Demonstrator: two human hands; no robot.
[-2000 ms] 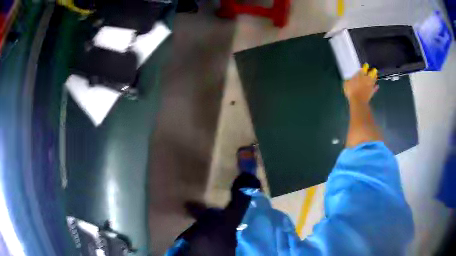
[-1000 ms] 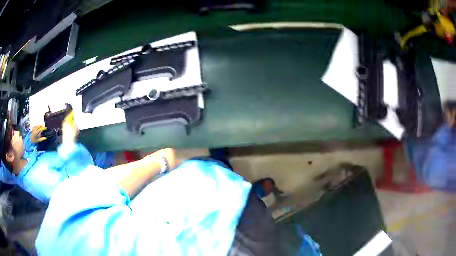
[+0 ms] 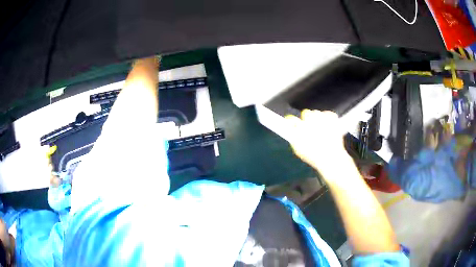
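Observation:
My right hand (image 3: 316, 125), with yellow finger cots, grips the near wall of an open white box (image 3: 274, 122). The box has a dark inside, and its white lid (image 3: 276, 68) is folded open to the left. My left arm reaches forward over the black control panel assemblies (image 3: 180, 101). My left hand is hidden behind a wide black surface at the top. One panel (image 3: 68, 133) with a knob lies left of my arm. Another (image 3: 195, 155) lies nearer, partly covered by my sleeve. The panels lie on white sheets (image 3: 28, 177).
A person's hand with a yellow fingertip (image 3: 54, 167) is at the left panels. The black surface (image 3: 198, 26) spans the top. More black panels (image 3: 404, 117) lie right of the box on the dark-green bench (image 3: 235, 141). Another person's blue sleeve (image 3: 433, 172) is at the right.
The view has swung from the floor to the bench. My right hand and the white box are now over the bench. My left arm has reached forward across the panels.

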